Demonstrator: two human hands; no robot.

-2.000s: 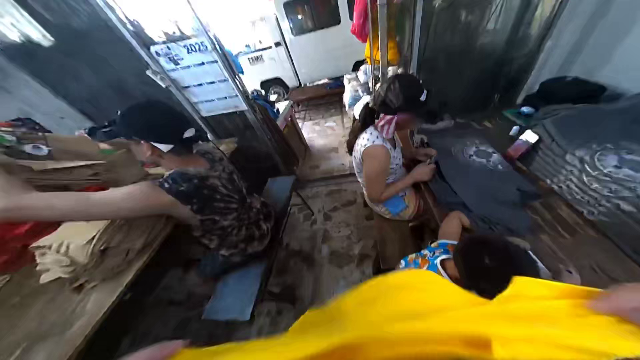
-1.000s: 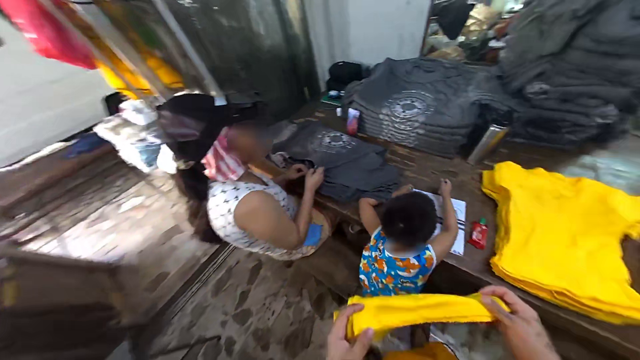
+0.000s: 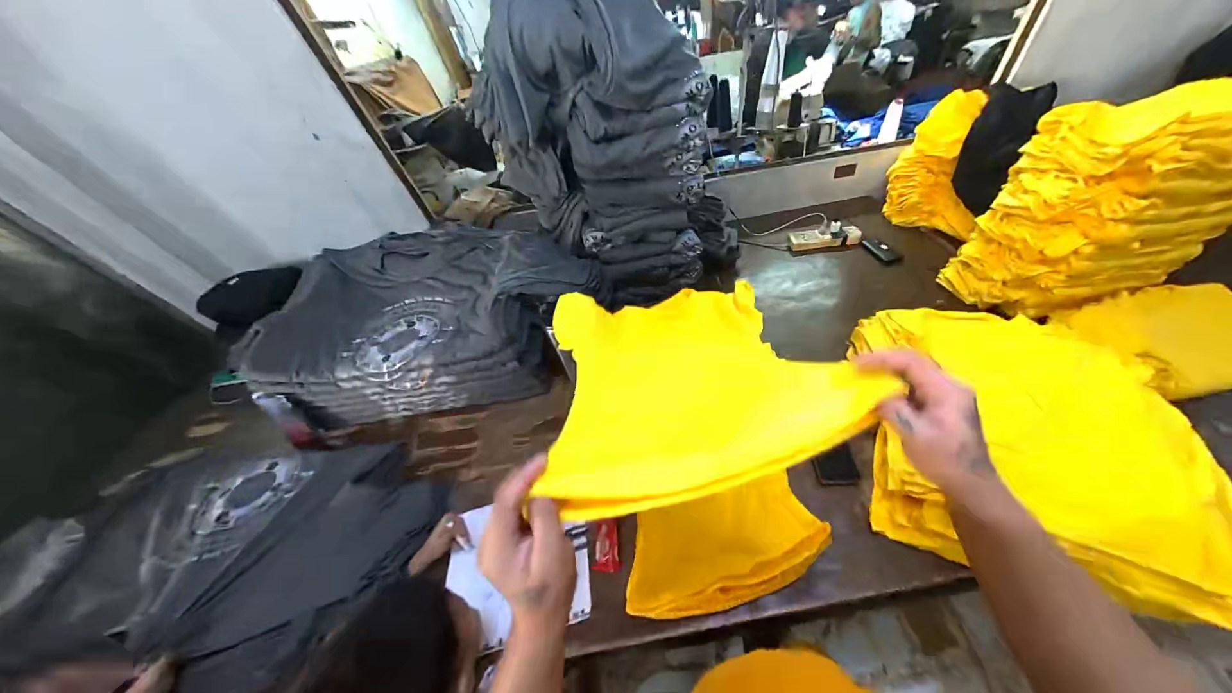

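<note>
A yellow knit shirt is stretched out in the air above the table, its hem toward me. My left hand grips the left hem corner between thumb and fingers. At the right hem corner, my right hand pinches the cloth. Beneath it, a smaller pile of yellow garments lies near the table's front edge. Beside my right hand is a large stack of yellow shirts.
Grey printed shirts are stacked at left, with a tall grey pile behind. A power strip, a phone and yellow bundles are on the table. A person's head is close to my left forearm, above a paper.
The view has swung far right to the table. The yellow cloth, a narrow folded band between my hands one second ago, is now spread out over the table, still held at both sides.
</note>
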